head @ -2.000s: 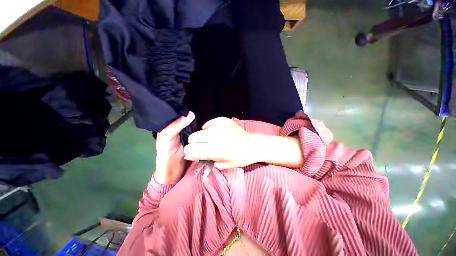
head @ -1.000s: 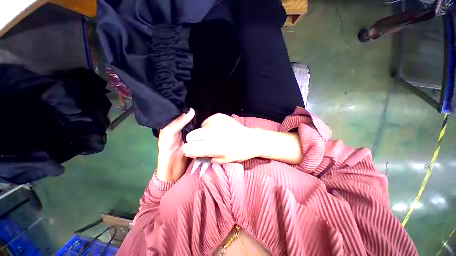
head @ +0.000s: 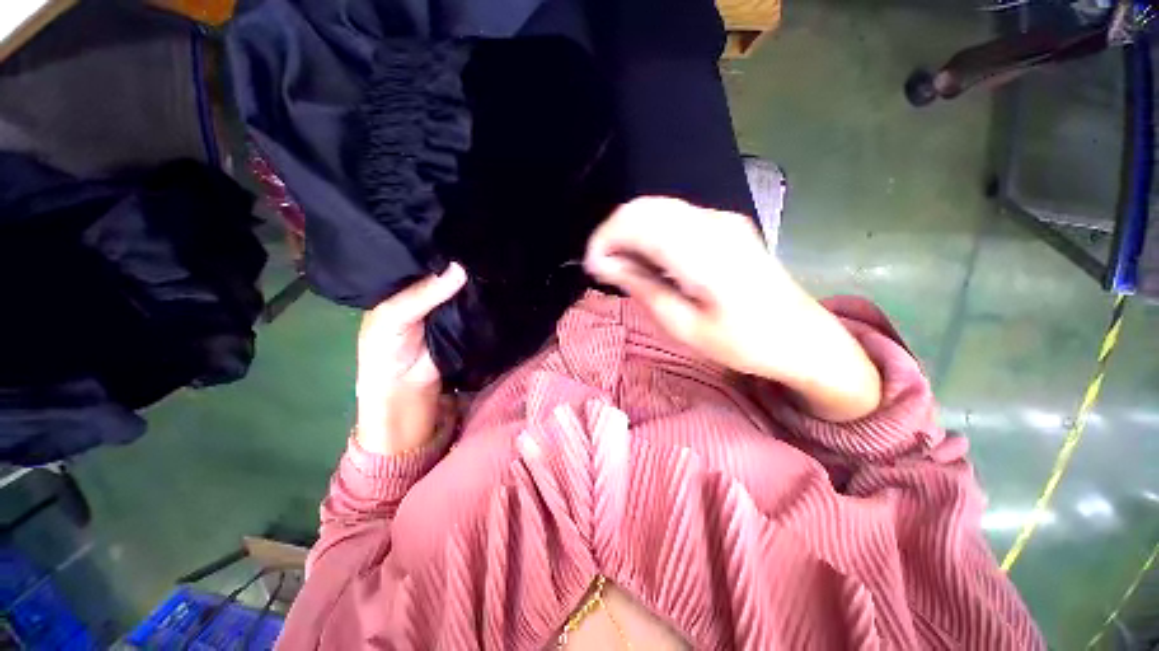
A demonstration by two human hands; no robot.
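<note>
The black garment (head: 324,165) lies over the left part of the lap, with its gathered section (head: 413,140) running down towards my left hand. My left hand (head: 404,350) grips the garment's lower edge between thumb and fingers. My right hand (head: 712,286) is apart from the garment, over the lap, with its fingers curled and fingertips pinched. A very fine pale line, seemingly a loose thread (head: 567,265), shows at those fingertips. The thread snips are not visible; the right palm is partly hidden.
A black garment heap (head: 115,286) hangs at the left. A white table corner (head: 26,19) is at the upper left. Blue crates (head: 210,621) stand at the lower left. A blue-edged grey bin (head: 1061,153) and yellow-striped floor tape (head: 1074,439) are at the right.
My right hand has moved away from my left hand, to the right and up the picture. The silver snips blades no longer show. My left hand keeps its grip, shifted slightly left.
</note>
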